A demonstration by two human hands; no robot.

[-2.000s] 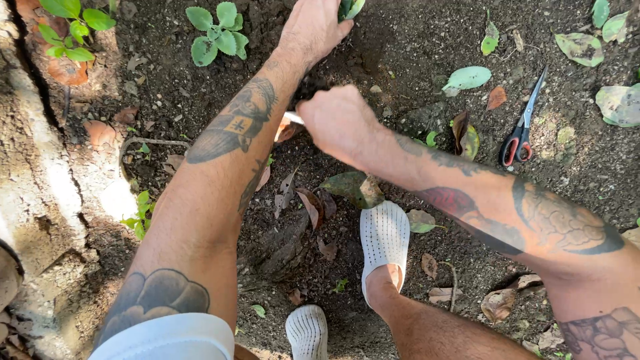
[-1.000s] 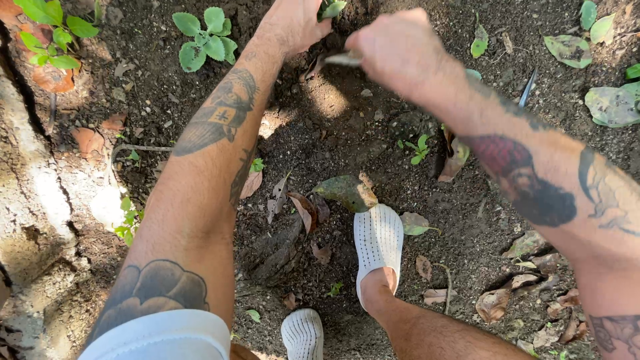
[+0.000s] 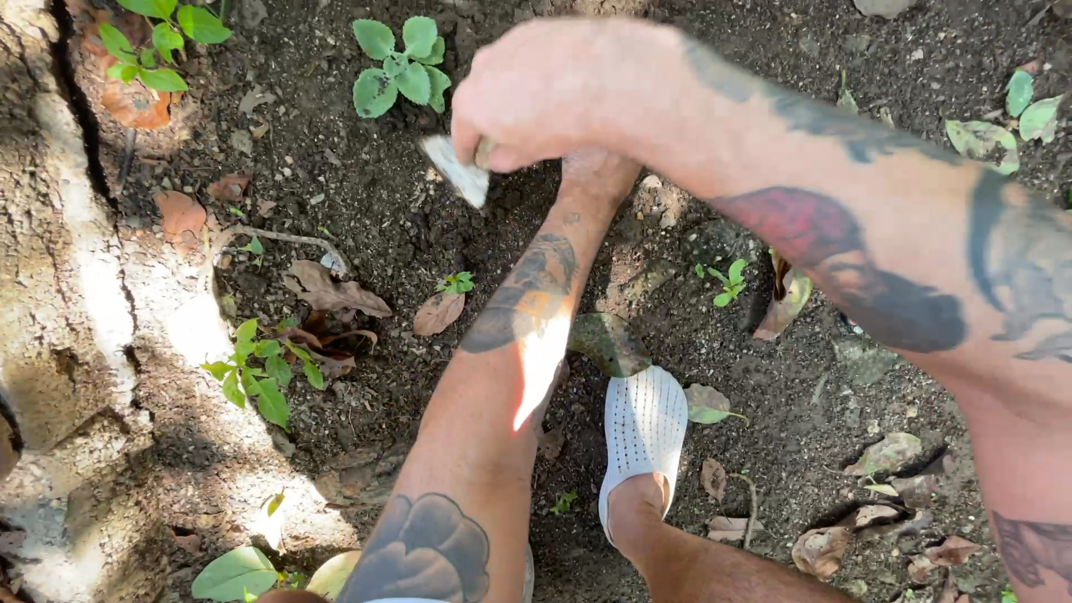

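Note:
My right hand (image 3: 544,96) is closed around a small tool with a pale flat blade (image 3: 459,172), blurred, which points down and left just above dark soil (image 3: 523,194). The handle is mostly hidden in the fist. My left hand (image 3: 596,163) reaches to the ground under my right wrist; its fingers are hidden, so what it holds does not show. To the left of my right hand grows a small plant with fuzzy, scalloped green leaves (image 3: 402,71).
A rough tree trunk or root (image 3: 84,318) runs down the left side. Green seedlings (image 3: 264,368) and dry brown leaves (image 3: 335,289) dot the soil. My foot in a white perforated clog (image 3: 645,427) stands below my hands, its toe touching a large mottled leaf (image 3: 610,342).
My right hand has moved left with the tool and now crosses over my left wrist. My left hand, seen earlier with green leaves at it, is now mostly covered. The scissors seen at right are now hidden.

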